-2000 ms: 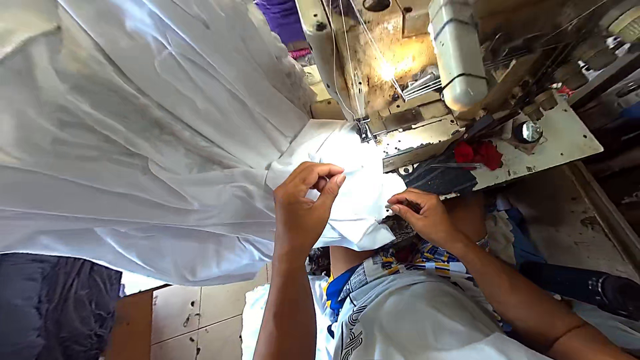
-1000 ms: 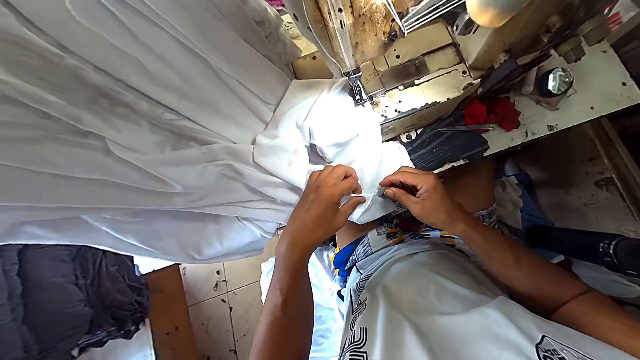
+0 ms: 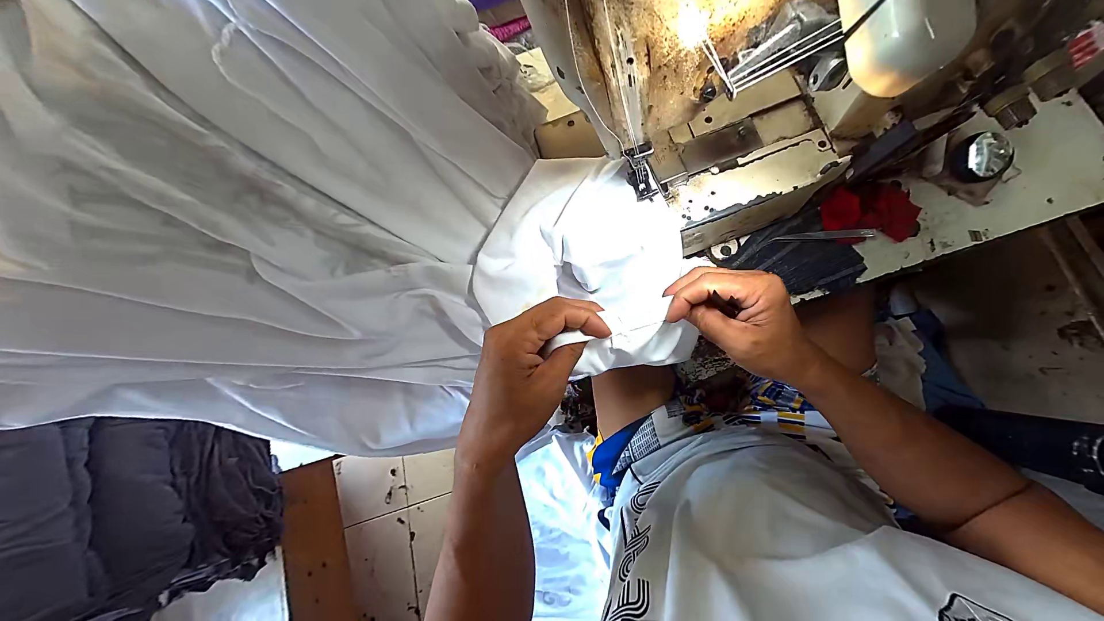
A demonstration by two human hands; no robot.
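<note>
A large white cloth (image 3: pixel 362 216) spreads over the left side and runs up to the presser foot (image 3: pixel 642 177) of a sewing machine (image 3: pixel 750 155). My left hand (image 3: pixel 539 362) pinches the near edge of the cloth between thumb and fingers. To its right, my right hand (image 3: pixel 742 319) grips the same edge, with a small dark object partly hidden in its curled fingers. A short stretch of the edge spans the gap between both hands, below the presser foot. White threads run down to the needle area.
Tweezers (image 3: pixel 824 235) lie by a red cloth (image 3: pixel 871 211) and dark fabric (image 3: pixel 798 259) on the machine bed. A lamp (image 3: pixel 694 26) glows above. Dark gathered fabric (image 3: pixel 129 509) lies at lower left, beside a brown board (image 3: pixel 317 535).
Two seconds ago my hands were farther apart, the left one raised over the cloth. Both now hold its near edge close together.
</note>
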